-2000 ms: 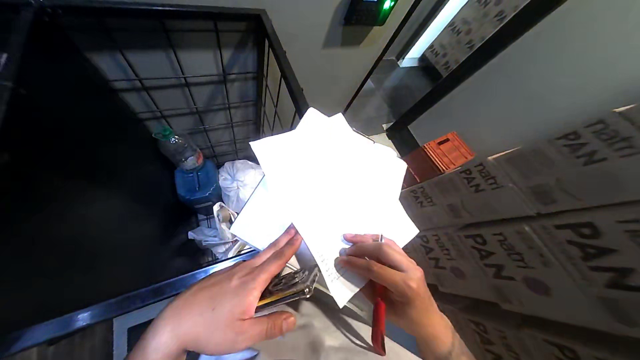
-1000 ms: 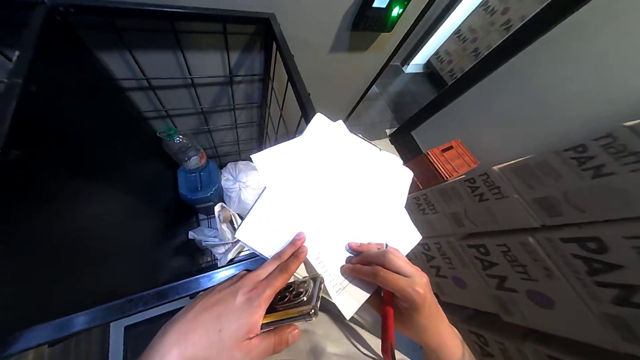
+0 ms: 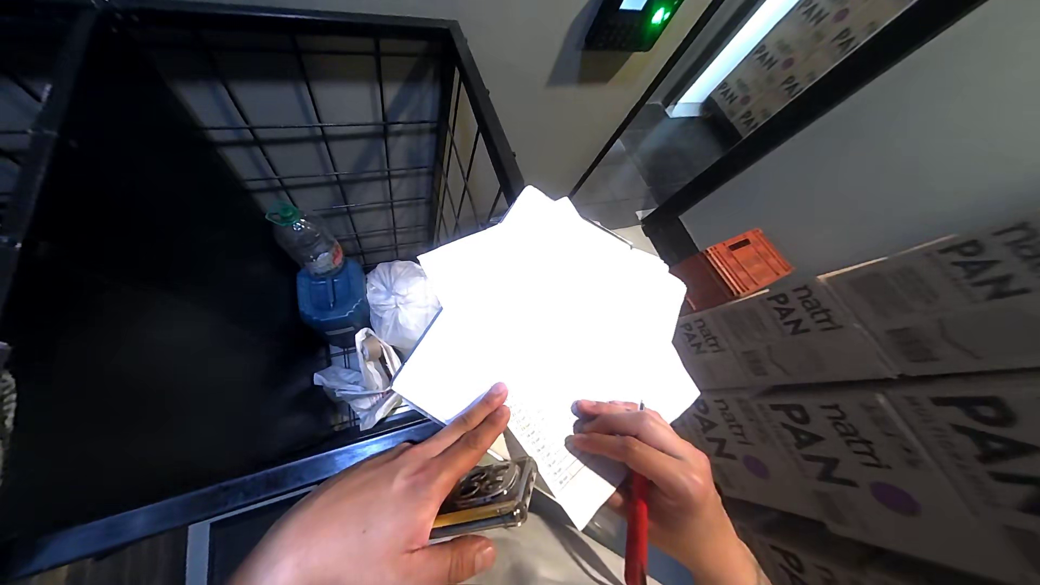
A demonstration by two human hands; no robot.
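Several overlapping white paper sheets (image 3: pixel 561 317) fan out before me, their upper part washed out by glare. Printed rows show on the lowest sheet. My left hand (image 3: pixel 406 496) lies at the lower left, fingertips pressing on the papers' edge. Between its thumb and forefinger is a smartphone in a clear case (image 3: pixel 487 491), camera side up; whether the hand grips it is unclear. My right hand (image 3: pixel 654 475) rests on the lower right of the papers, fingers curled. A red strip-like object (image 3: pixel 638 532) hangs below it. What the fingertips hold is hidden.
At left stands a black metal grid cage (image 3: pixel 325 126) with a green-capped plastic bottle (image 3: pixel 313 244), a blue jug (image 3: pixel 333 301) and white plastic bags (image 3: pixel 402 305). Printed cardboard boxes (image 3: pixel 812 422) are stacked at right, near an orange crate (image 3: pixel 747 262). A lit wall device (image 3: pixel 634 24) is above.
My left hand, flat with the thumb spread, stays on the papers' edge. My right hand has shifted only slightly over the sheets. The red object hangs at a changed angle.
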